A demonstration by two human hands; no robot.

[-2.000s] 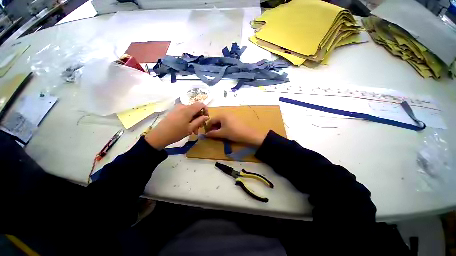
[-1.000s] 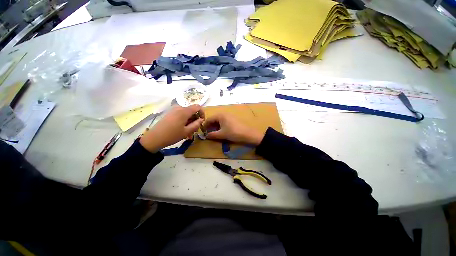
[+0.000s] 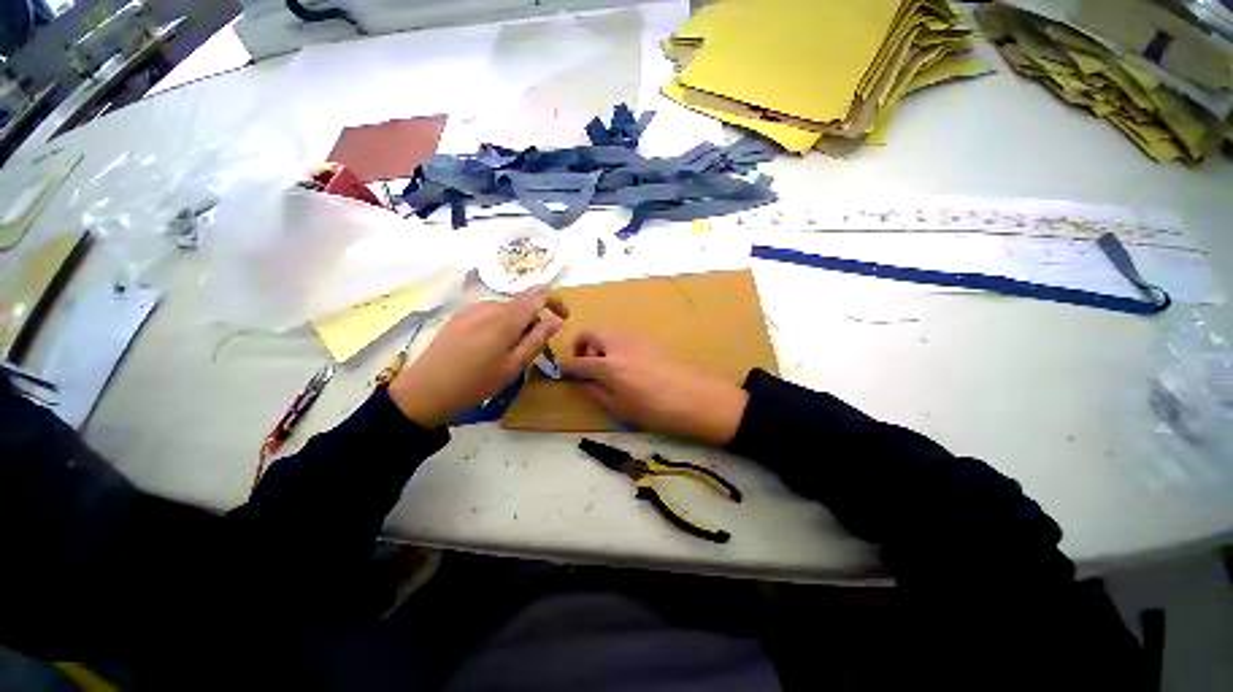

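My left hand (image 3: 476,354) and my right hand (image 3: 652,387) are close together over the left part of the brown board (image 3: 690,314). A narrow blue strap (image 3: 500,404) runs out from under my left hand, and its paler face shows between the hands. The left fingers pinch at the strap, and any small fitting there is too small to tell. The right fingertips are bent near the strap; whether they hold anything is hidden. A round white dish (image 3: 519,258) of small bits stands just behind my left hand.
Pliers (image 3: 659,488) lie near the table edge. A red-and-black tool (image 3: 295,410) and a slim yellow-handled tool (image 3: 396,357) lie left. Behind are a strap pile (image 3: 568,179) and yellow panels (image 3: 811,61). A long blue strap (image 3: 947,279) lies right, a plastic bag (image 3: 304,250) left.
My right hand has moved slightly right, away from my left fingertips. The strap part that showed under my right hand is now mostly hidden. The view has shifted a little.
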